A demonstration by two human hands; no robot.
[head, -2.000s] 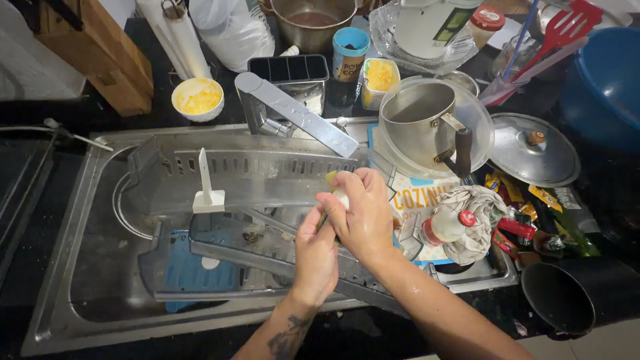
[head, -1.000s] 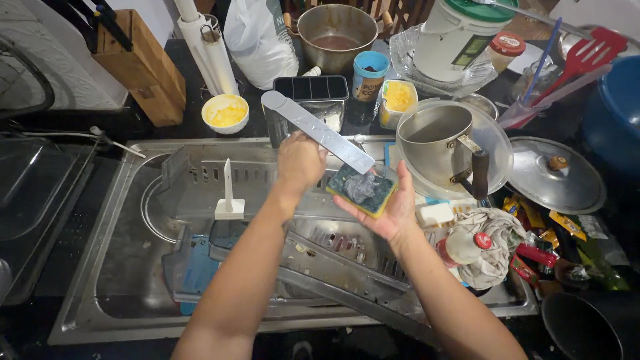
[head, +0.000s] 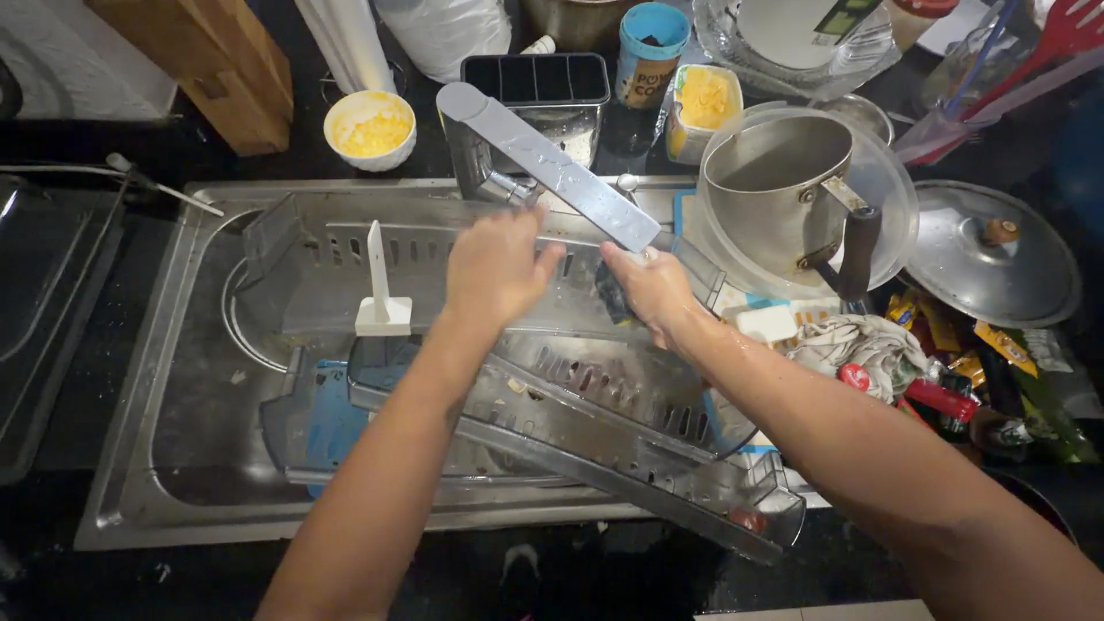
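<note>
My right hand (head: 660, 289) grips a dark scouring sponge (head: 613, 296) just below the end of the metal faucet (head: 552, 168). Left of it, my left hand (head: 498, 263) is near the faucet's base with its thumb apart; whether it touches the lever is hidden. Beneath both hands, clear plastic slotted bins (head: 595, 423) lie across the steel sink (head: 194, 431). A white plastic piece with an upright stem (head: 384, 312) rests at the left on one bin. A white block, perhaps soap (head: 766, 323), sits right of my right wrist.
Behind the sink stand a bowl of yellow food (head: 370, 129), a black-topped caddy (head: 535, 82) and a blue-rimmed tub (head: 653, 52). To the right are a metal pot (head: 776, 164), a pot lid (head: 992, 250), a crumpled cloth (head: 862, 349) and several wrappers (head: 1005, 345).
A second ago the sponge lay on my open right palm, face up; now my fingers close around it under the faucet's end. Two seconds ago both hands were together over the sink.
</note>
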